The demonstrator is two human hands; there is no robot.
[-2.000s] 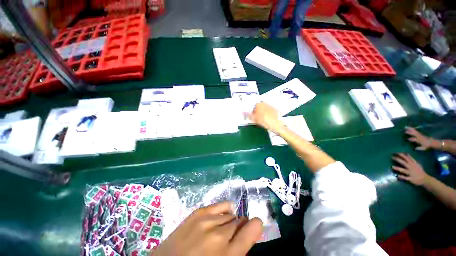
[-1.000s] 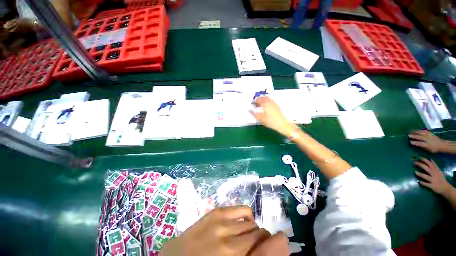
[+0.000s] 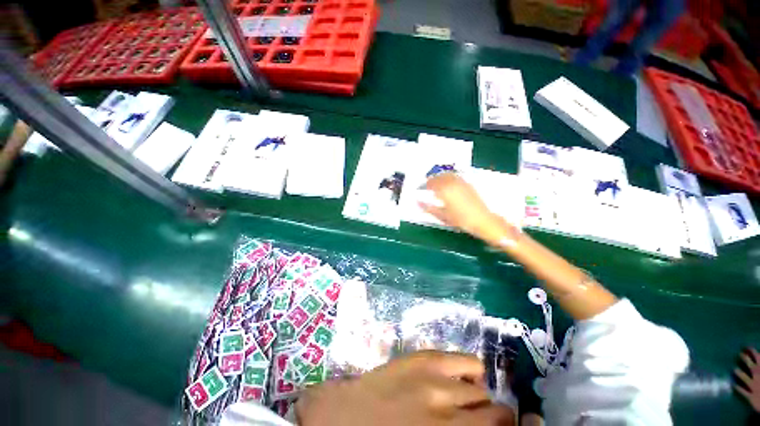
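Observation:
My right hand (image 3: 454, 202) reaches over the middle row of white boxes. Its fingertips pinch a small blurred white piece above a box with a dark blue figure (image 3: 442, 169). My left hand (image 3: 417, 389) is low in front with curled fingers; whether it holds anything is hidden. A clear polybag with heaped red-and-green printed pieces (image 3: 271, 320) lies beside it on the left. Glossy clear bags (image 3: 437, 324) lie just beyond the left hand. A red-and-green piece (image 3: 532, 205) lies on a box to the right.
White corded items (image 3: 546, 333) lie by my right sleeve. More white boxes (image 3: 267, 154) stand left. Two cartons (image 3: 582, 112) are at the far side. Red trays (image 3: 292, 50) flank the dark-green surface. A metal post (image 3: 108, 141) crosses the left. Another person's hand (image 3: 748, 378) is right.
The box rows, bag and trays have shifted right in view. My right hand is now over the neighbouring box group to the left. My left hand stays low in front.

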